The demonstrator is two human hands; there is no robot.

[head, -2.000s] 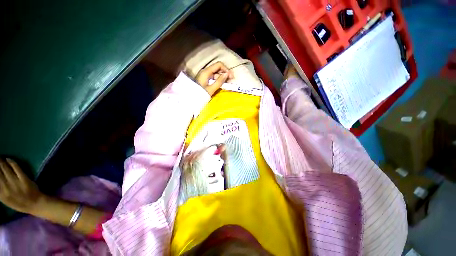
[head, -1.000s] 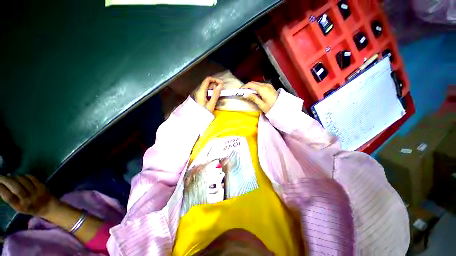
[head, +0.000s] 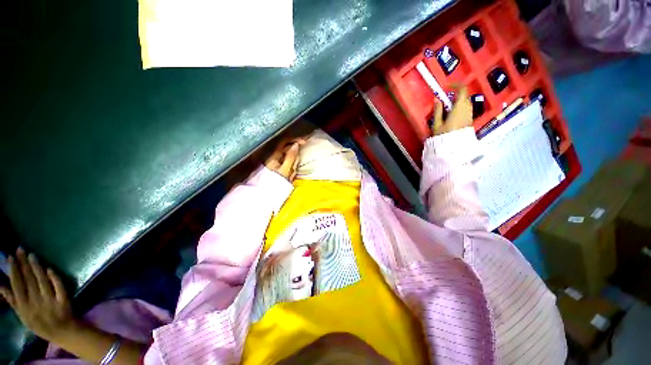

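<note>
My right hand (head: pixel 454 116) is over the red divided tray (head: pixel 405 87) at my right side. Its fingertips are on the lower end of a white marker pen (head: pixel 433 82), which slants across an upper-left compartment. Small black units, such as this one with a pale label (head: pixel 497 79), sit in several compartments. My left hand (head: pixel 286 158) rests on my lap against the light trousers, its fingers partly hidden; no object shows in it.
A written sheet on a clipboard (head: pixel 520 167) lies on the tray's near part, pens beside it. A pale sheet (head: pixel 218 32) lies on the dark green bench (head: pixel 93 135). A neighbour's hand (head: pixel 39 299) is at lower left. Cartons (head: pixel 582 232) stand on the floor at right.
My hands held the white marker between them over my lap; my right hand has carried it right to the tray. My left hand stayed near my lap. More of the bench sheet shows.
</note>
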